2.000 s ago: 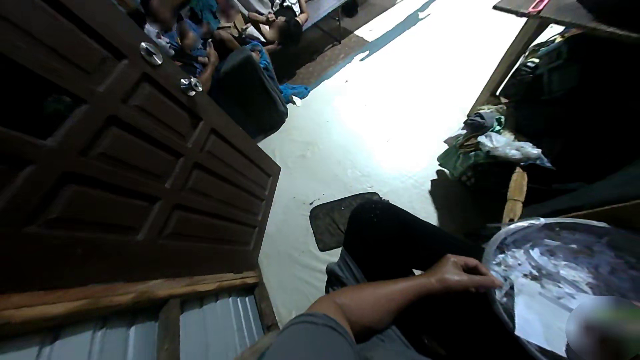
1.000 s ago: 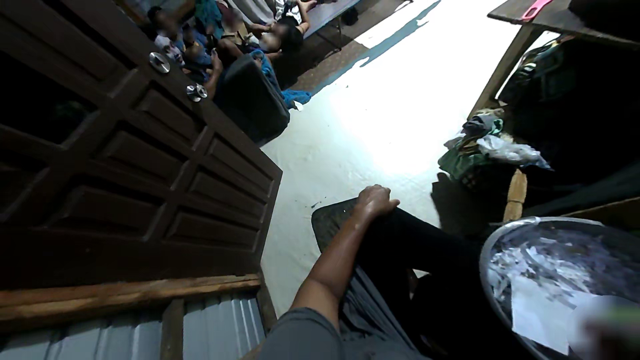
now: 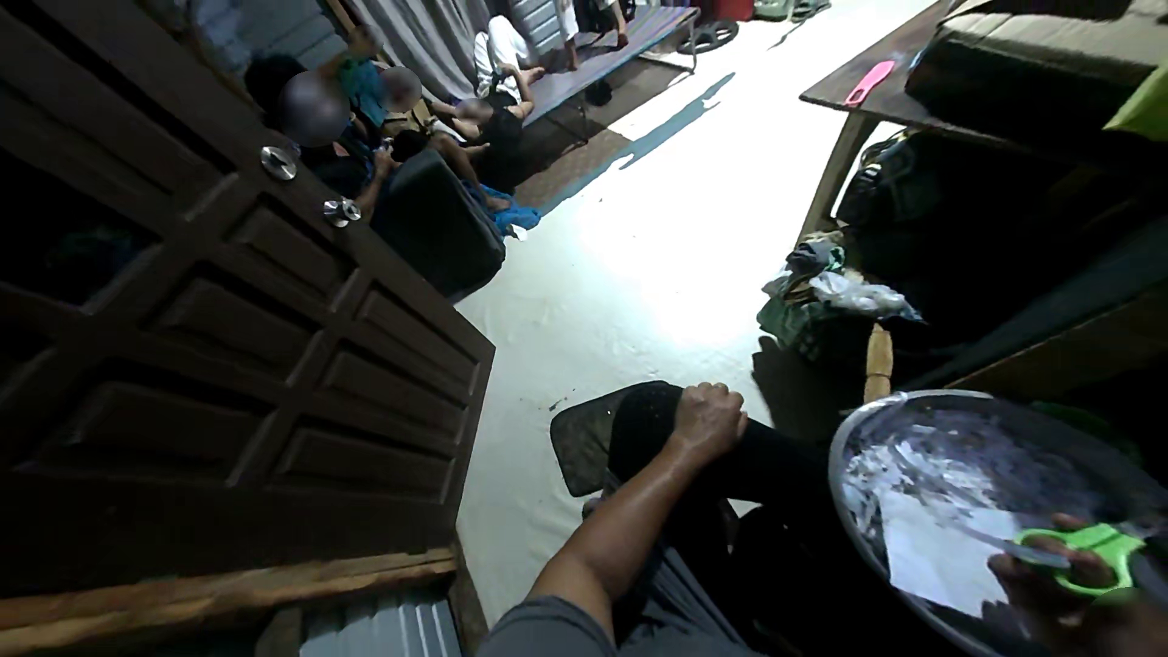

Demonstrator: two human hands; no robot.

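My left hand (image 3: 709, 422) rests over my black-clad knee (image 3: 646, 411), its fingers bent over the far side and nothing seen in it. At the lower right, my right hand (image 3: 1063, 584) grips scissors with bright green handles (image 3: 1106, 547); the blades point left over a white sheet of paper (image 3: 944, 552). The sheet lies in a round metal basin (image 3: 844, 429) with many thin paper shreds (image 3: 912, 470). Part of my right hand is blurred and dark. Whether the blades touch the sheet, I cannot tell.
A brown panelled door (image 3: 301, 365) stands at left. People sit near a dark chair (image 3: 438, 224) and a bench (image 3: 602, 55) at the back. On a wooden table (image 3: 835, 87) at right lies a pink comb-like thing (image 3: 870, 82). Bags and cloths (image 3: 808, 292) lie below.
My left hand has left the rim of the basin and moved left onto my knee. The green-handled scissors now show in my right hand; the earlier frames do not show them clearly.
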